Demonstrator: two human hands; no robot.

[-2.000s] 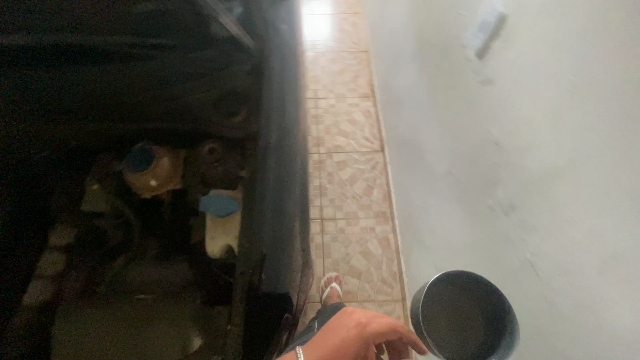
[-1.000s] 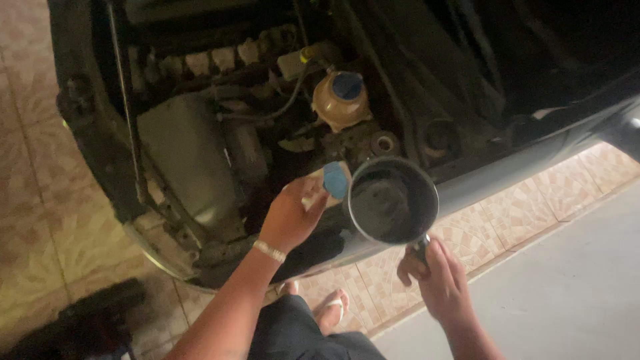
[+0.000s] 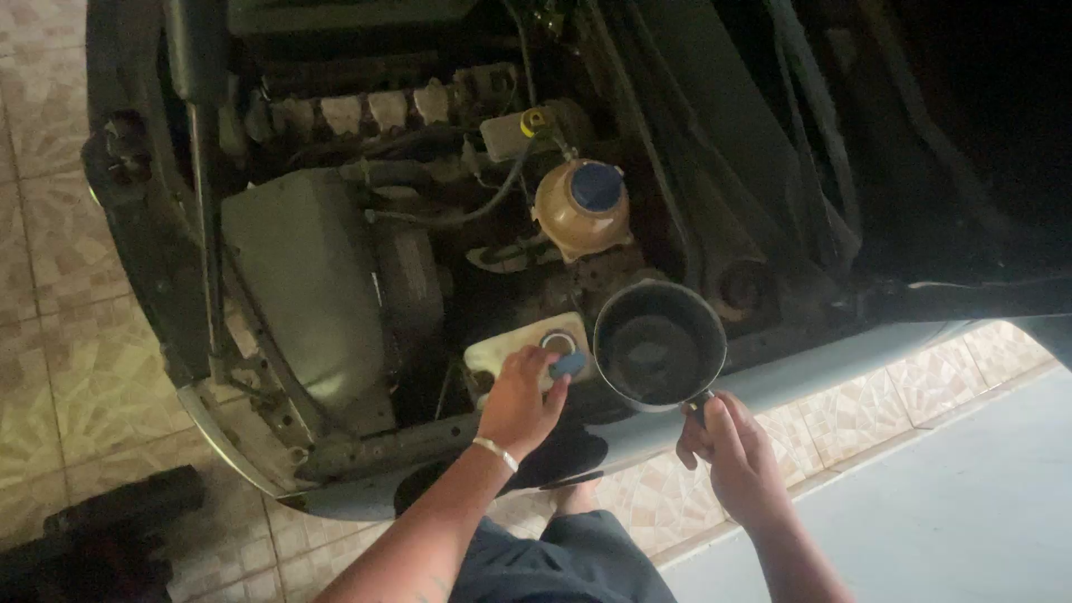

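My left hand (image 3: pixel 526 402) holds a blue cap (image 3: pixel 569 363) between its fingers, beside the round filler opening (image 3: pixel 559 342) of a whitish plastic reservoir (image 3: pixel 494 347). The opening's rim shows uncovered. In my right hand (image 3: pixel 737 452) is the short dark handle of a saucepan (image 3: pixel 660 343), held over the car's fender edge just right of the reservoir. The pan's inside is dark, with a shiny patch at its bottom that looks like liquid. Farther back stands a round, amber-brown coolant expansion tank (image 3: pixel 578 218) with a dark blue cap (image 3: pixel 597 185) on it.
The engine bay holds a large grey plastic housing (image 3: pixel 293 276), hoses and a yellow-topped part (image 3: pixel 534 123). A strut (image 3: pixel 206 243) rises at the left. The fender (image 3: pixel 804 377) runs along the near side. Dark objects (image 3: pixel 109 528) lie on the tiled floor at lower left.
The blue cap, over the reservoir's opening one second ago, is now off it in my left hand. My right hand and the saucepan remain beside the reservoir. The view has swung since two seconds ago.
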